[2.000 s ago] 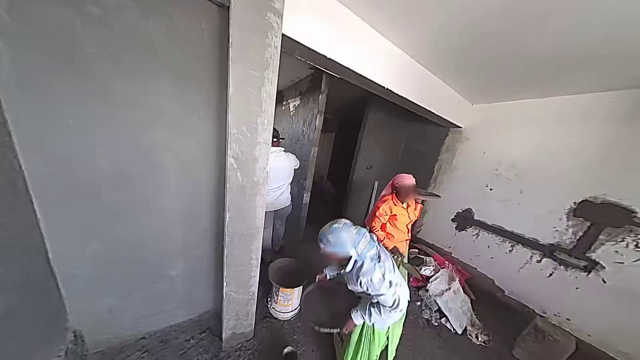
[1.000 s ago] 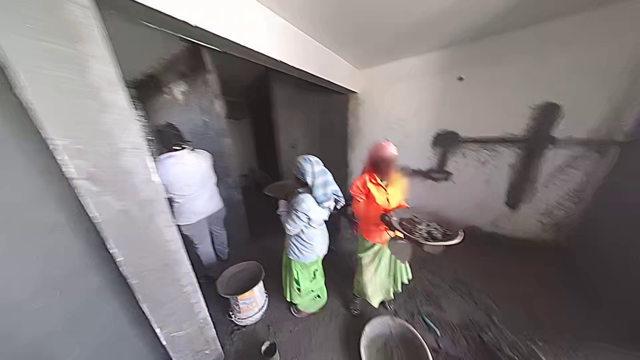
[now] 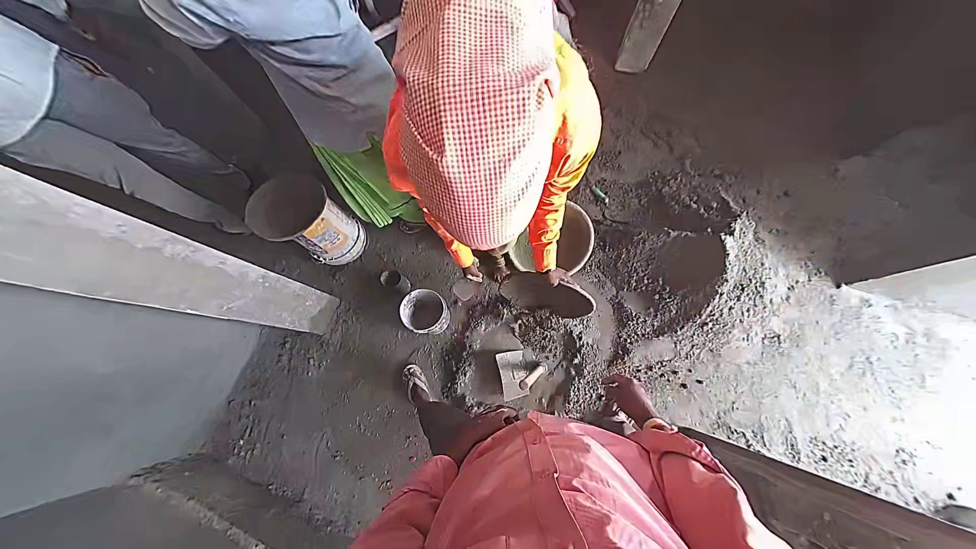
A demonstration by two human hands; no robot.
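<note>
My right hand (image 3: 629, 400) hangs beside my right leg, above the mortar on the floor, with nothing visible in it. What seems to be my left hand (image 3: 496, 419) is a dark, unclear shape at my shirt's hem, above my left leg. In front of me a flat metal trowel with a pale handle (image 3: 515, 375) lies on wet mortar (image 3: 568, 343). Just beyond it, a co-worker in orange bends over with a hand on the rim of a tilted shallow pan (image 3: 547, 296). Its edge is close to the mortar heap.
A small bucket (image 3: 424, 311) and a dark cup-like container (image 3: 393, 280) stand left of the mortar. Farther left is a large labelled bucket (image 3: 332, 232) near other workers' legs. A round basin (image 3: 576, 236) sits behind the pan. A concrete column (image 3: 168, 255) stands at left.
The co-worker in orange, upright with a loaded pan a second ago, now bends low with the pan tilted near the floor. The view has swung steeply down.
</note>
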